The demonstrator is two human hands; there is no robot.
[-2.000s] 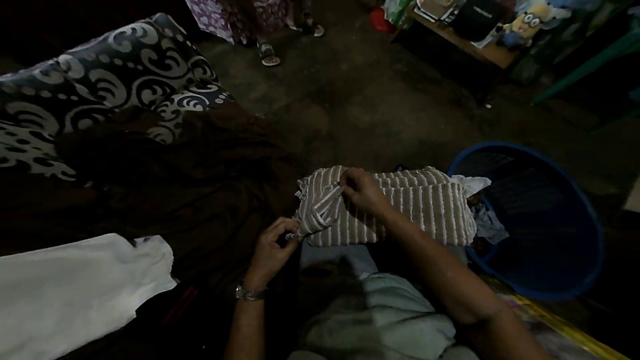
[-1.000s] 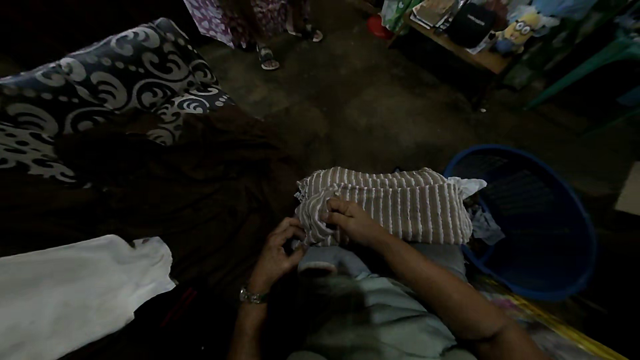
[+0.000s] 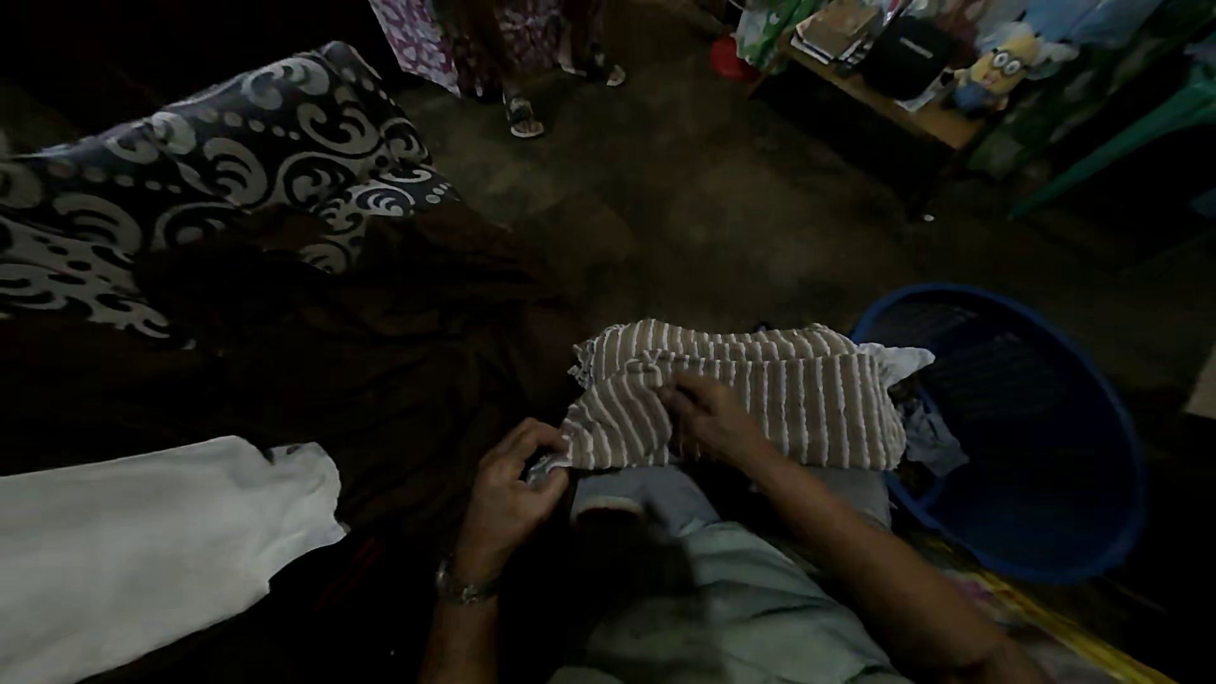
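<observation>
A brown-and-white striped cloth (image 3: 807, 404), folded in layers, lies across my lap. My left hand (image 3: 513, 475), with a watch on its wrist, pinches the cloth's lower left corner between thumb and fingers. On the cloth's left part rests my right hand (image 3: 708, 408), its fingertips against a fold; whether they grip it is not clear. Beneath the cloth, grey-green clothing (image 3: 750, 579) covers my legs. A small white piece of fabric (image 3: 902, 361) sticks out at the cloth's right end, over the tub's rim.
A blue plastic tub (image 3: 1092, 380) with some fabric inside stands at the right. At the left are a white cloth (image 3: 161, 541) and a black-and-grey patterned fabric (image 3: 275, 133). A person's sandalled foot (image 3: 522, 114) shows at the top, and a low wooden table (image 3: 940, 123) holds a plush toy.
My right hand has shifted across the cloth's left part, and the folds there lie differently. My left hand stays near the left corner.
</observation>
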